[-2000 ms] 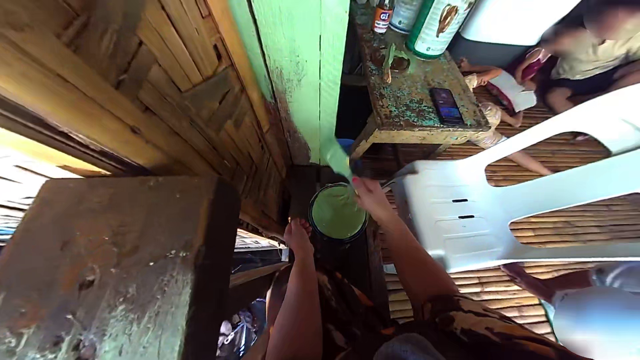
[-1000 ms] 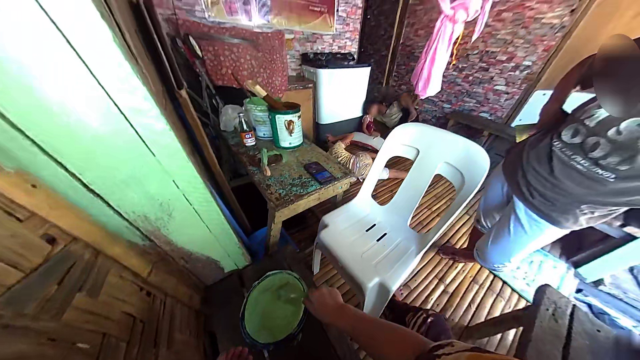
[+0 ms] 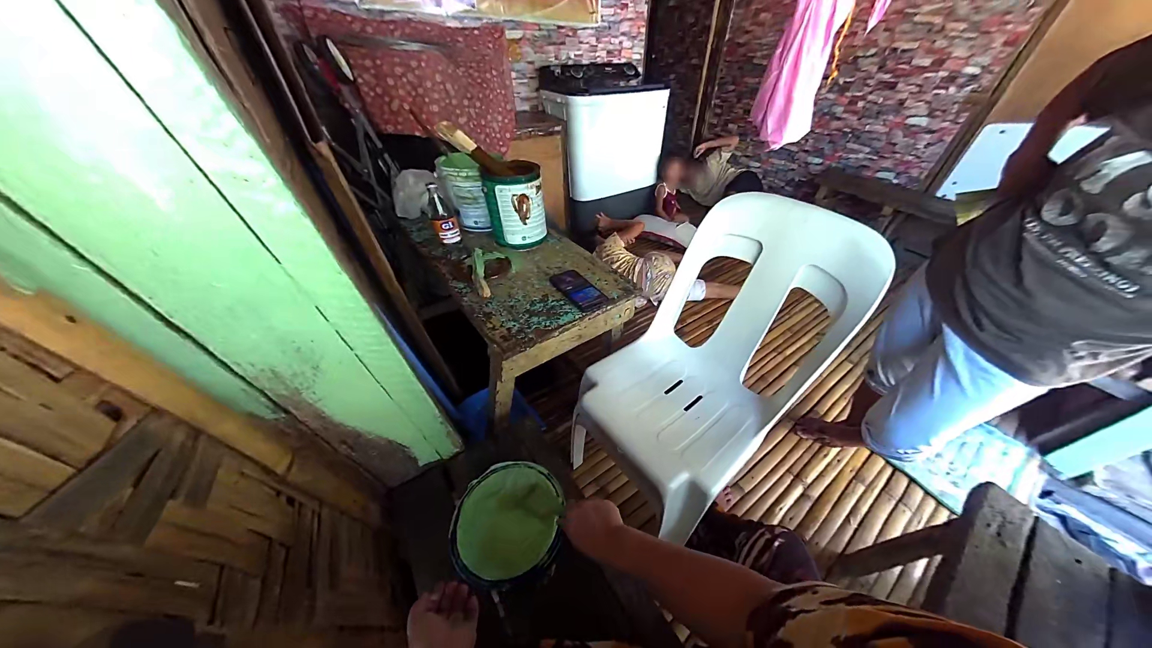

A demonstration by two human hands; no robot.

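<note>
Close beside the bucket's right rim, my right hand (image 3: 592, 526) is closed around a paintbrush; its handle is mostly hidden by my fingers and its head lies in the paint. The round bucket (image 3: 457, 551) holds light green paint and rests on a dark wooden surface. Just below the bucket, at the bottom edge of the view, my left hand (image 3: 444, 616) shows only in part, and whether its fingers are apart is unclear. To the left stand green-painted boards (image 3: 270, 324), with a brownish, worn patch low down near the bucket.
A white plastic chair (image 3: 684, 387) stands right of the bucket. Behind is a worn table (image 3: 567, 337) with paint cans (image 3: 522, 216), a glass bottle (image 3: 443, 216) and a phone (image 3: 579, 291). A person (image 3: 1053, 243) stands at right; others are on the bamboo floor (image 3: 864, 477) behind the chair.
Two seconds ago my right hand held the green-coated brush above the bucket; now the hand is at its right rim with the brush lowered. The view has swung toward the room.
</note>
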